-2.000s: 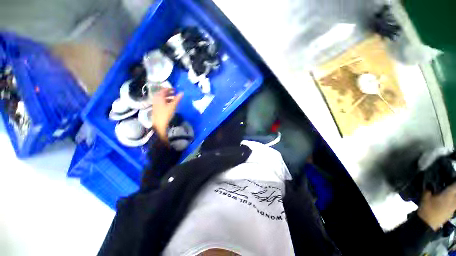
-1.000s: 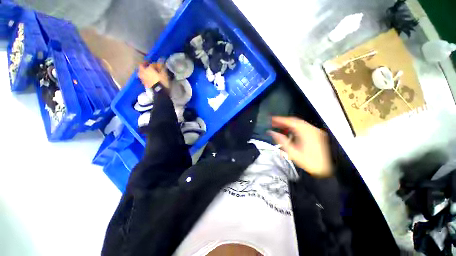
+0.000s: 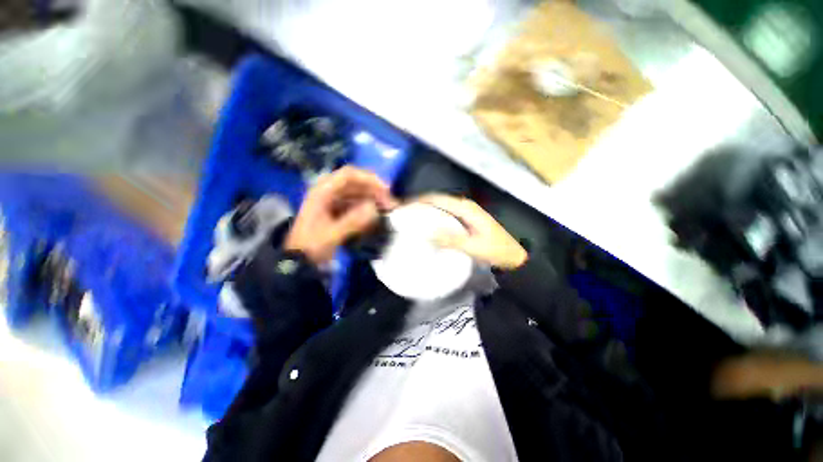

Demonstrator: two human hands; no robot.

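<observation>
A round white doll hat [image 3: 422,257] is held over my lap, its pale disc facing the camera. My right hand [image 3: 480,233] grips its upper right rim, with fingers on the disc. My left hand [image 3: 341,215] is at the hat's left edge, fingers bent around a small dark tuft [image 3: 372,240] that touches the hat. The picture is blurred, so whether the tuft is fixed to the hat cannot be told.
The blue bin [image 3: 209,194] holds hats and black-and-white pieces [image 3: 305,140]. The tan glue board [image 3: 519,122] with its small dish [image 3: 554,78] lies on the bench. Black doll clothes [image 3: 749,226] are at right. Another person's blurred hand [image 3: 767,374] shows lower right.
My left hand has left the bin and come over my lap. My right hand, empty in the last frame, now grips a hat. The view has shifted and blurred.
</observation>
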